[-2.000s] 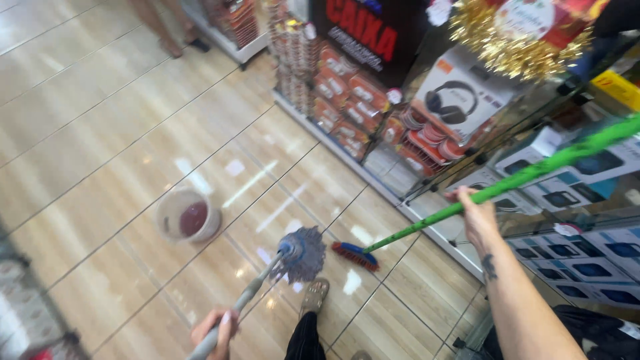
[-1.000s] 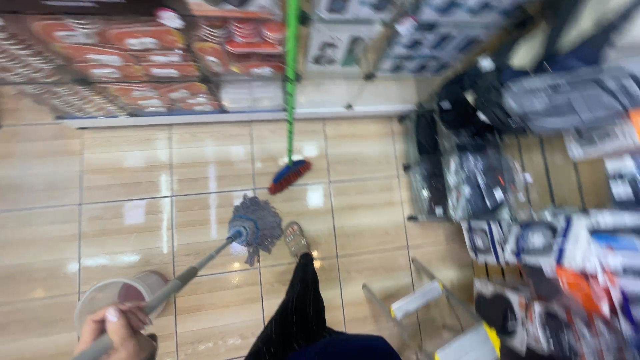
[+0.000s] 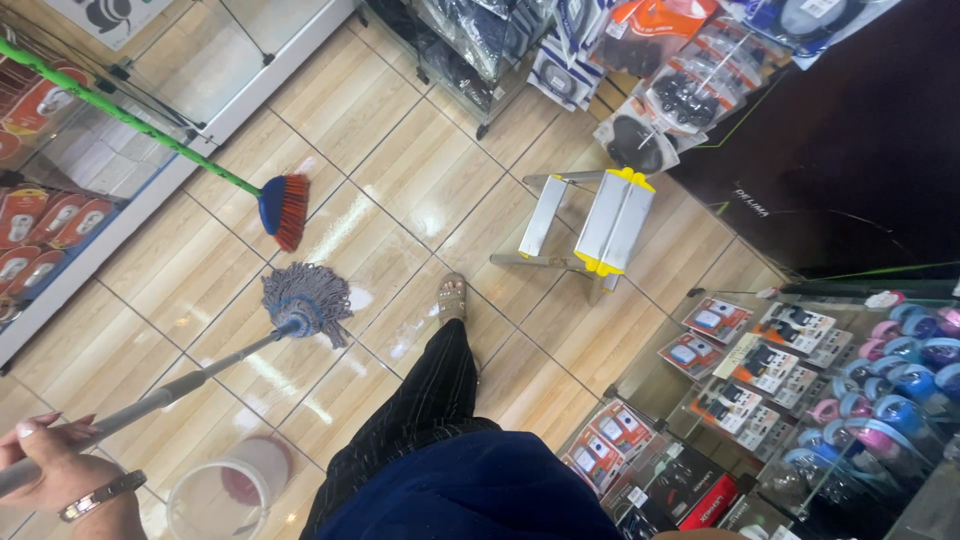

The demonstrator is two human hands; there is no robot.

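At the lower left, my left hand [image 3: 56, 465] is wrapped round the grey handle of a string mop [image 3: 307, 300], whose grey strands lie on the tiled floor. A broom [image 3: 283, 212] with a blue head, red bristles and a green handle leans toward the glass shelves at the upper left, with no hand on it. A translucent bucket [image 3: 225, 495] with reddish liquid inside stands below the mop handle. Of my right side only a sliver of skin shows at the bottom edge; the right hand itself is out of view.
A small folding step stool [image 3: 600, 225] with yellow ends stands on the floor to the right. Glass shelves [image 3: 172, 172] line the left. Racks of packaged goods [image 3: 667, 90] hang at the top right, and a display of small blue and pink items [image 3: 892, 397] fills the lower right.
Two seconds ago my right hand held the green broom handle; now it is off it and the broom leans by the shelves. The view has turned toward the stool.
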